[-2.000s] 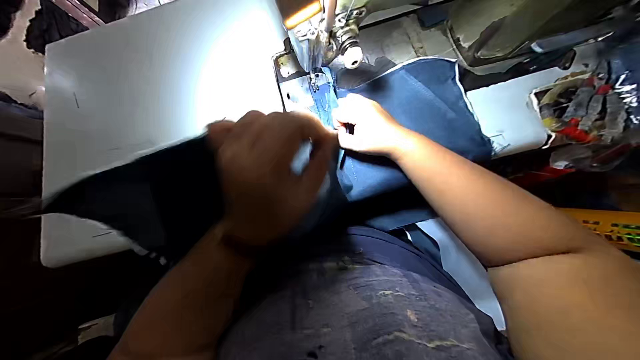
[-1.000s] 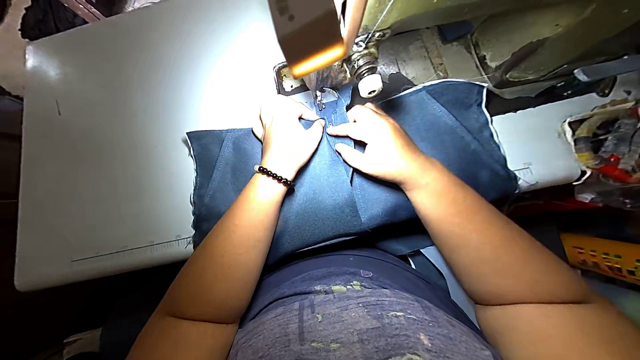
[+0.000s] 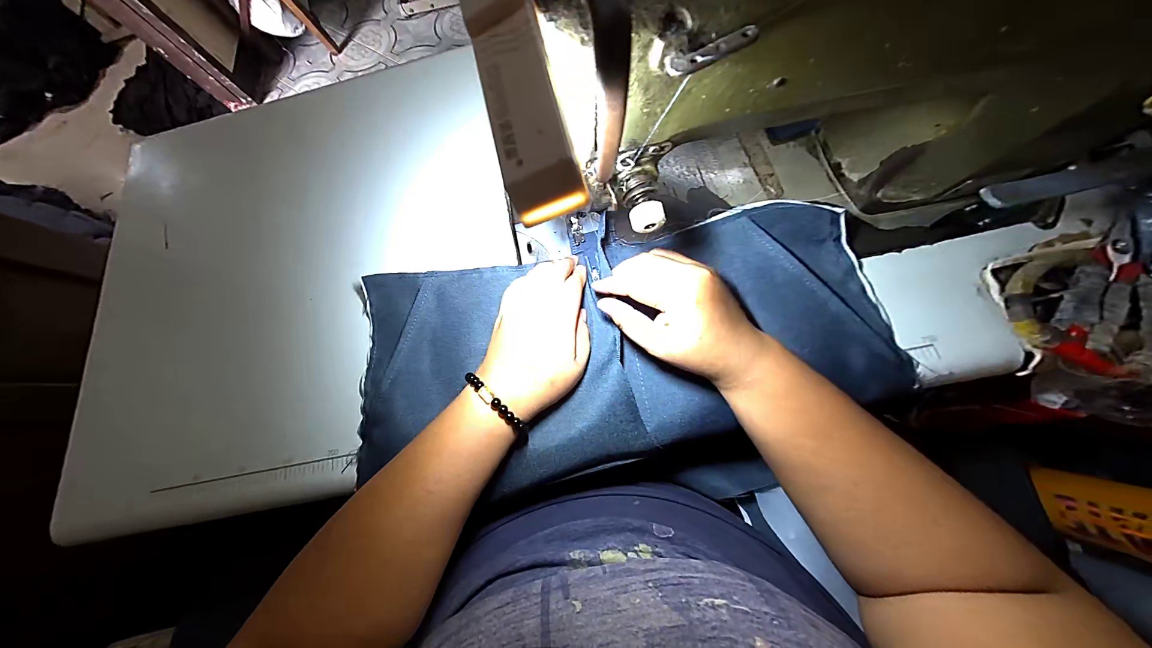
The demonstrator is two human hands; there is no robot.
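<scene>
Navy blue trouser fabric [image 3: 576,423] with pale overlocked edges lies spread across the sewing machine bed. A zipper strip [image 3: 592,261] runs through its middle, up to the presser foot [image 3: 577,230]. My left hand [image 3: 540,337] rests on the cloth left of the strip, fingers together and pointing at the foot; a black beaded bracelet [image 3: 494,401] is on that wrist. Just right of the strip, my right hand [image 3: 688,310] pinches the fabric fold between thumb and fingers. The needle is hard to make out behind the lamp.
A lit lamp [image 3: 531,126] hangs in front of the green machine head [image 3: 900,72]. The white table [image 3: 243,315] extends left and bears a printed ruler. At the right are a holder with scissors and tools [image 3: 1080,306] and a yellow crate [image 3: 1093,513].
My left hand, blurred over the lifted left part of the cloth two seconds ago, now lies flat beside the strip. That part of the cloth is spread out. My right hand stays near the presser foot.
</scene>
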